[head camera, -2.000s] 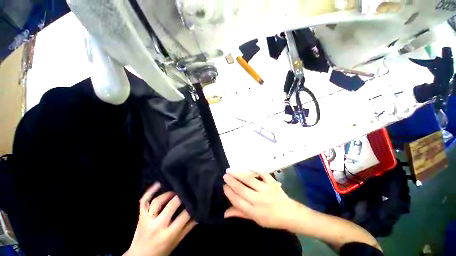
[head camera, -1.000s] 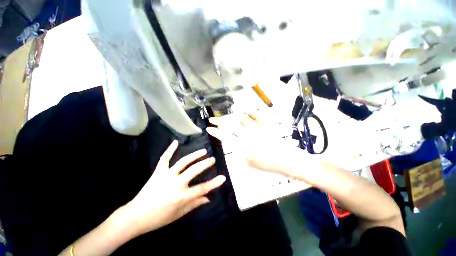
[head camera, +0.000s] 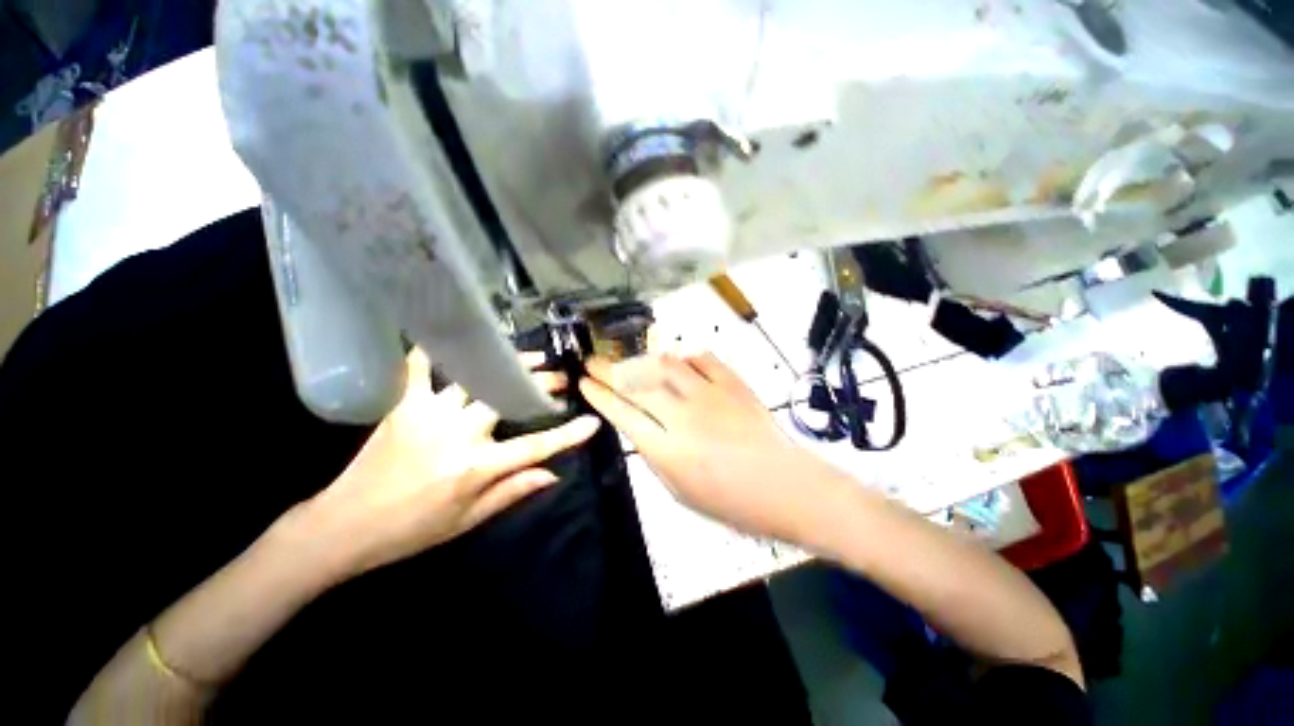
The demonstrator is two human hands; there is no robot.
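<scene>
The black garment [head camera: 170, 426] covers the left of the table and hangs over the front edge. The off-white sewing machine [head camera: 880, 128] stands over it. Its presser foot and needle [head camera: 568, 338] are at the cloth's right edge. My left hand [head camera: 447, 461] lies on the cloth with fingers spread, left of the needle, some fingertips partly behind the machine's guard. My right hand [head camera: 695, 426] lies flat at the cloth's right edge, its fingertips just in front of the presser foot. Neither hand visibly grips the cloth. The white tension dial [head camera: 671, 220] sits above.
Scissors [head camera: 880, 404] and an orange-handled tool [head camera: 734, 297] lie right of the needle. Black scraps [head camera: 976, 329] lie behind the scissors. A clear transparent item [head camera: 1100, 403] is at the table's right end. A red basket [head camera: 1057, 518] and a wooden block [head camera: 1172, 522] are below the table.
Both hands have moved from the cloth near the table's front edge up to the presser foot. In the last second my left hand moved further left and closer to the needle. The view has shifted.
</scene>
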